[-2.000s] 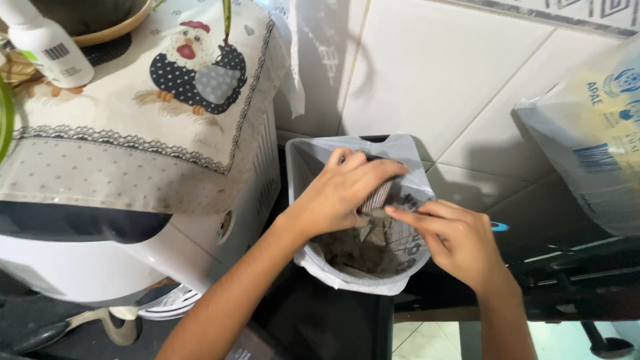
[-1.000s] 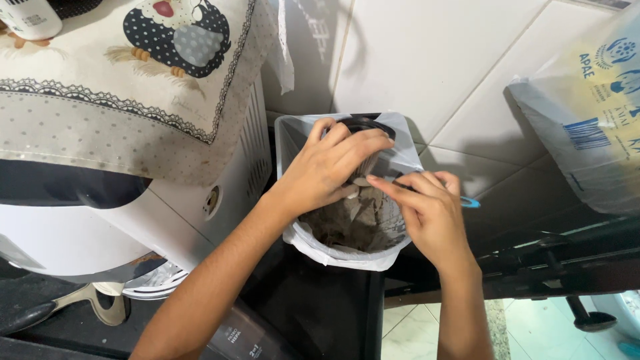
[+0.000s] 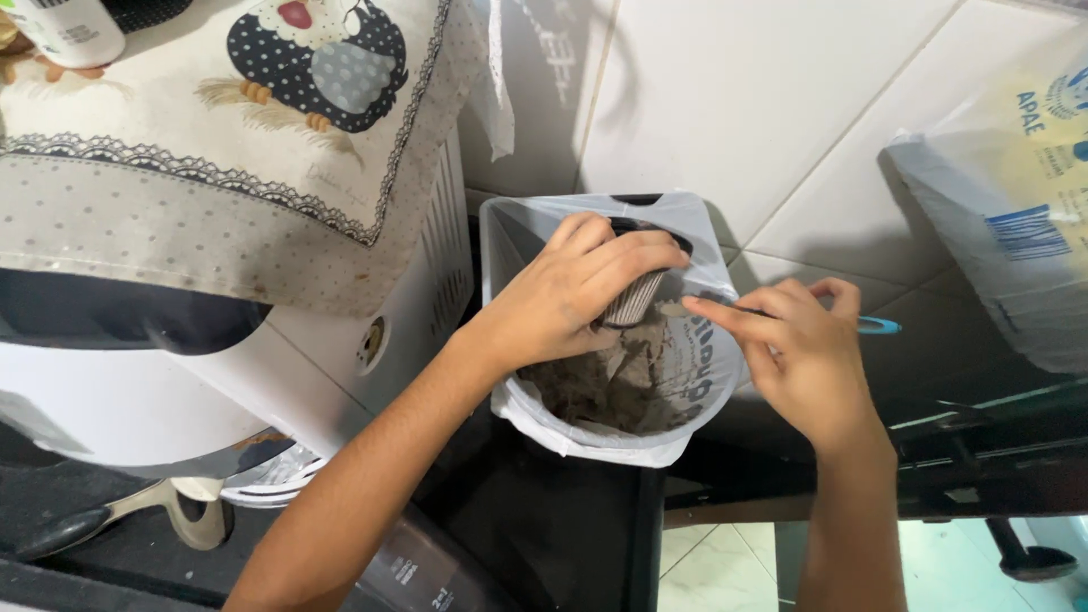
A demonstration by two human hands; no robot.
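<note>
My left hand is closed around a dark-rimmed, pleated filter, held tilted over a lined waste bin. Grey-brown dust and debris lie in the bin's translucent plastic liner. In my right hand is a thin tool with a blue end, possibly a brush; its working end points at the filter, close to the pleats. Whether it touches them I cannot tell. The fingers of my left hand cover much of the filter.
A white appliance under a hen-printed cloth stands on the left, with a white bottle on top. A printed plastic bag hangs at the right by the tiled wall. A dark transparent container lies below the bin.
The tool's blue end now shows more beyond my right hand than two seconds ago. My left hand still holds the filter over the bin. The view has shifted somewhat.
</note>
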